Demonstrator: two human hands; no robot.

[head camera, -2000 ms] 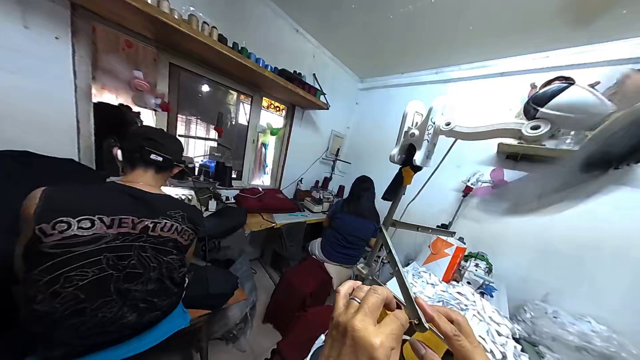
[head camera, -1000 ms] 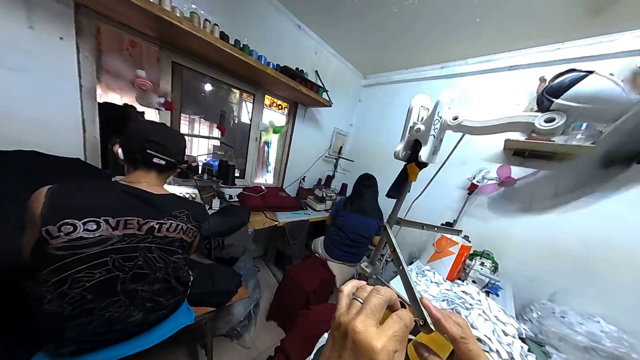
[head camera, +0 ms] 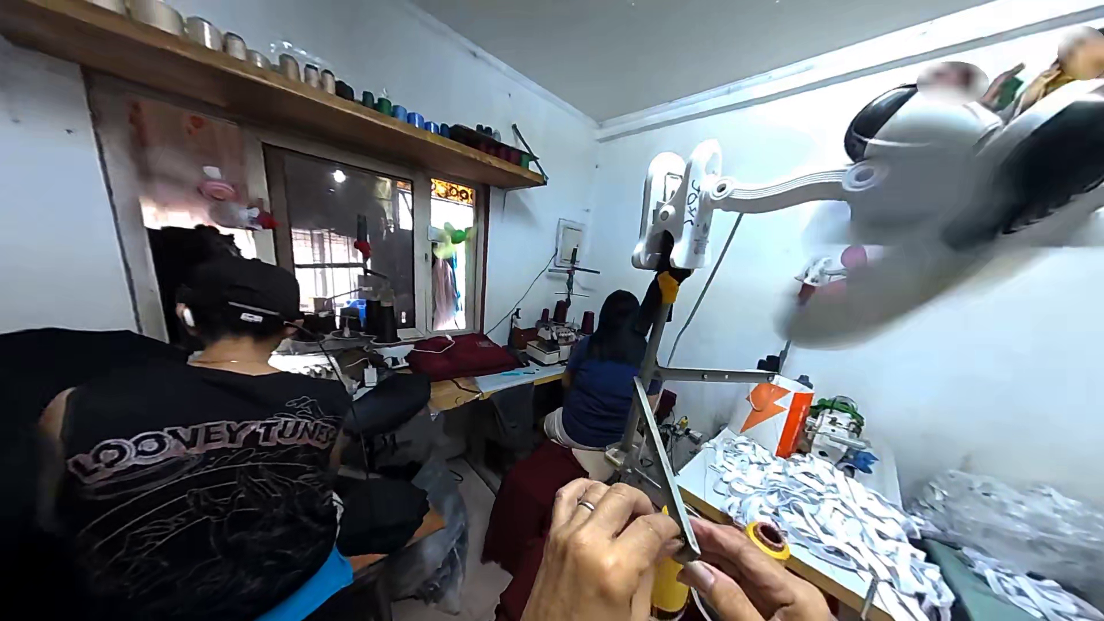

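Note:
My left hand (head camera: 599,548), with a ring on one finger, has its fingertips bent at the lower end of a flat metal bar (head camera: 662,461). From the right, my right hand (head camera: 750,565) touches the same end with thumb and fingers. The bar slants up to an upright metal stand (head camera: 653,362). Below the fingertips, partly hidden, is a yellow cylindrical object (head camera: 669,588); whether either hand grips it cannot be told. A yellow ring-shaped part (head camera: 768,540) shows just above my right hand.
White fabric strips (head camera: 802,500) cover a table at right, near an orange and white box (head camera: 776,414). A blurred fan (head camera: 931,207) hangs upper right. One person (head camera: 207,448) sits at left, another (head camera: 604,379) ahead near sewing machines. Thread spools (head camera: 203,33) line a wooden shelf (head camera: 259,90).
My hands stay at the bar's lower end, with small shifts of the fingers. The yellow piece between them shows differently, now partly as an upright cylinder.

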